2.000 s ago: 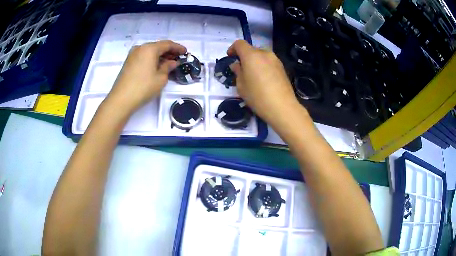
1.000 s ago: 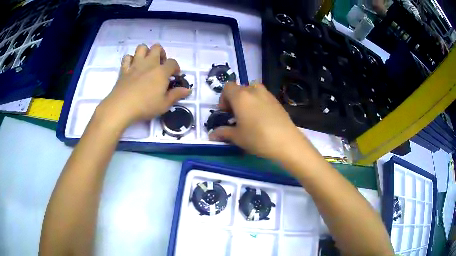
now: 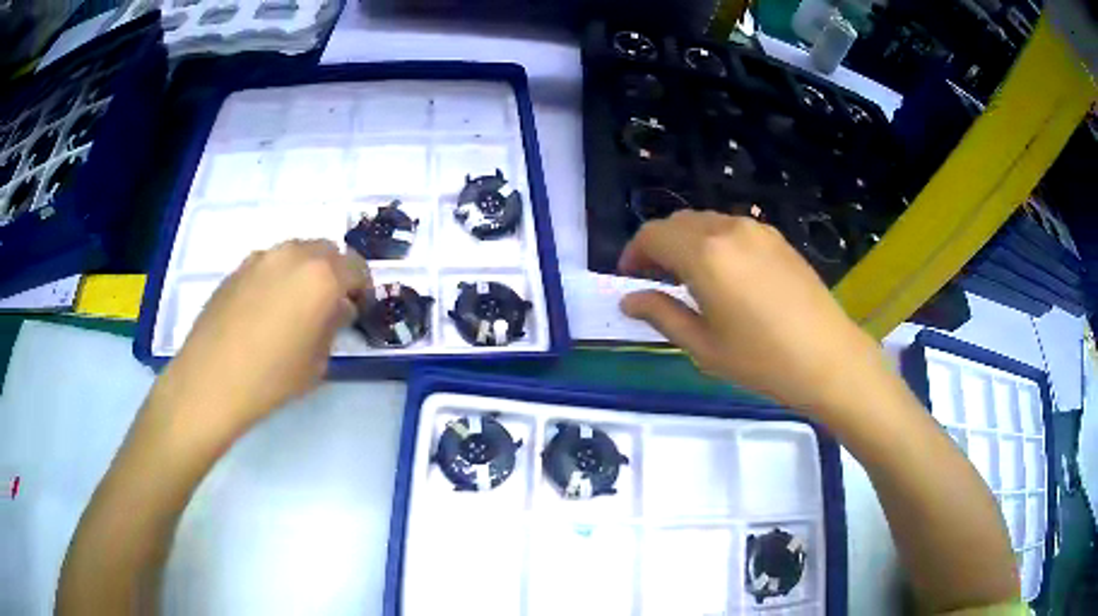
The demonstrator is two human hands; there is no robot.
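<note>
The far blue-rimmed tray (image 3: 548, 259) holds several round watch bodies, back covers up with pale tabs. My left hand (image 3: 271, 319) has its fingertips on the left edge of the lower-left watch body (image 3: 394, 315); its thumb's grip is partly hidden. A second watch body (image 3: 490, 314) lies to its right, a third (image 3: 488, 207) above that, and a fourth (image 3: 384, 231) looks tilted in its pocket. My right hand (image 3: 735, 295) is empty, thumb and fingers apart, right of the tray and in front of the black foam tray.
The near blue-rimmed tray (image 3: 407, 481) holds three watch bodies, two at upper left and one at right. The black foam tray (image 3: 674, 144) stands behind, beside a slanted yellow post (image 3: 963, 181). Another compartment tray (image 3: 987, 439) is at right. Stacked trays (image 3: 72, 169) stand at far left.
The two front watch bodies in the far tray now show their backs instead of their screens. My right hand has let go and moved right. My left hand has moved down to the front-left one.
</note>
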